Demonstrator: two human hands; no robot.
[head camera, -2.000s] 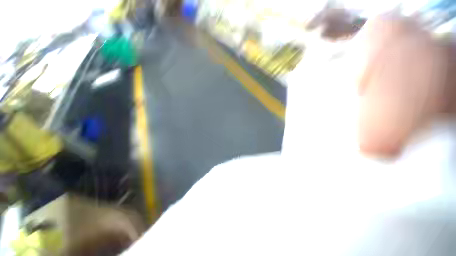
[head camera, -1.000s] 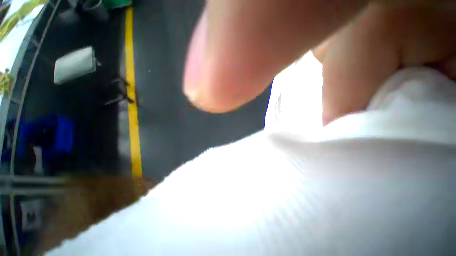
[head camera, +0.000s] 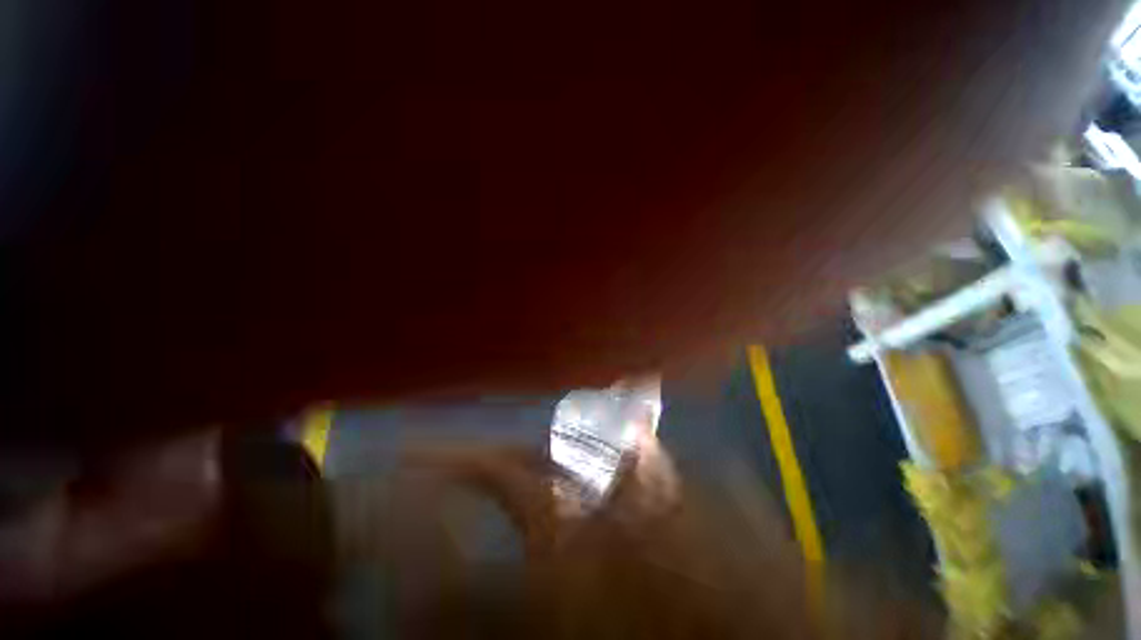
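A dark red-brown blur, probably a hand very close to the lens, covers the upper and left part of the head view. A blurred hand (head camera: 651, 481) shows low in the middle, with its fingers at a small shiny white item (head camera: 598, 438), perhaps plastic or paper. Whether it grips the item is unclear. I cannot tell which of my hands either shape is. Another skin-toned blur (head camera: 138, 513) lies at the lower left.
Grey floor (head camera: 845, 438) with a yellow line (head camera: 788, 463) shows right of the middle. A short yellow patch (head camera: 318, 435) is at the left. A white metal frame (head camera: 957, 313) with yellow material (head camera: 970, 538) beside it stands at the right.
The white cloth that filled the lower view is gone. The dark blur now covers the top, and the view has turned so a white frame shows at the right. The small shiny item has appeared.
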